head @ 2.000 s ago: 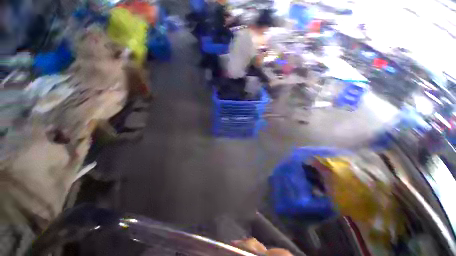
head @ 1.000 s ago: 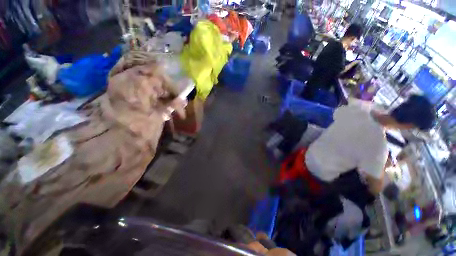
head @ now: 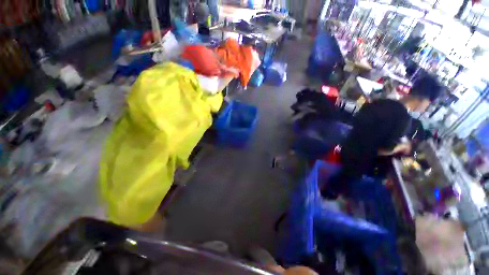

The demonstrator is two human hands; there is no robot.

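Neither of my hands can be made out. A bright yellow cloth heap (head: 161,129) lies at the left, nearest in front of me, draped over the edge of a pile of pale, blurred material (head: 69,145). Orange-red cloth (head: 236,58) lies behind it. A blurred dark shiny bar, like a glasses frame, crosses the bottom. A small skin-coloured patch beside it is cut off by the bottom edge, and I cannot tell what it is.
A grey floor aisle (head: 230,188) runs ahead. A blue crate (head: 236,122) stands on its left. Large blue crates (head: 303,220), dark cloth (head: 316,105) and a person in black (head: 375,126) bent over a bench line the right. A table (head: 257,27) stands far ahead.
The view has moved forward along the aisle. The yellow heap is nearer and larger. The beige cloth pile and the person in a white top have left the view.
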